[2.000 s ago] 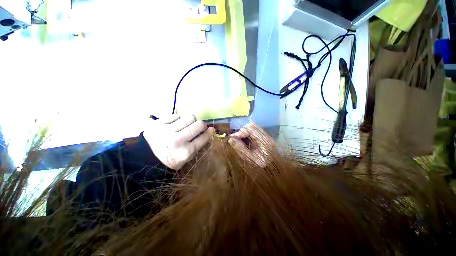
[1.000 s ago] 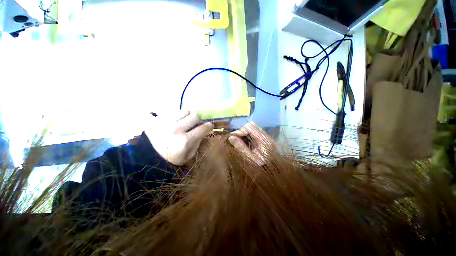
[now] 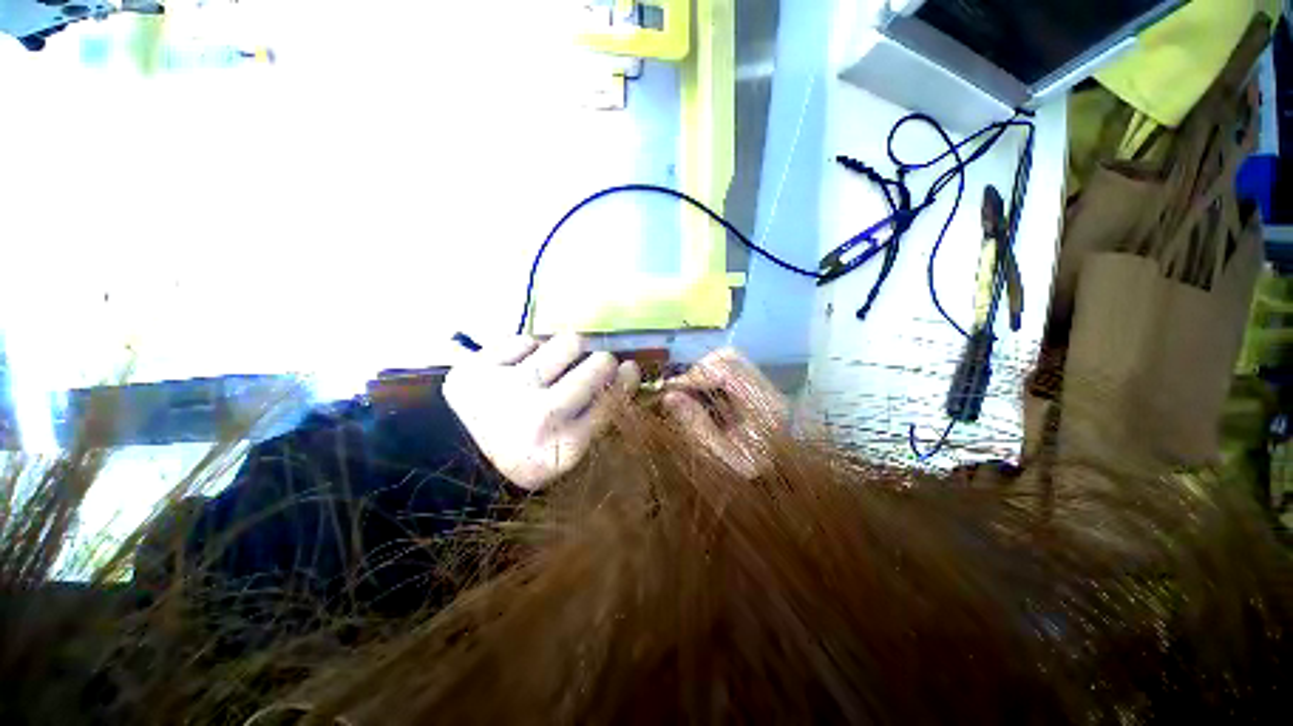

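My left hand (image 3: 539, 414) is closed round a slim tool, mostly hidden in the fist; its dark end (image 3: 465, 342) sticks out on the left. A black cord (image 3: 624, 189) arcs into this hand. My right hand (image 3: 730, 411) is close beside it, fingertips pinched at the edge of a brown piece (image 3: 641, 358) at the table's front edge. A small yellowish tip (image 3: 652, 383) shows between the hands. Brown hair hangs over the work and covers most of the piece and part of my right hand.
Right of my hands lie a slim dark tool (image 3: 868, 244) with looped cord and a long-handled tool (image 3: 983, 291). A screen (image 3: 1049, 36) stands behind them. Tan bag pieces (image 3: 1156, 348) hang at the far right. Yellow edging (image 3: 624, 305) borders the overexposed white machine table.
The view has shifted, so table, tools and hands appear slightly further right. My left fingers look more curled. Both hands stay close together at the same work.
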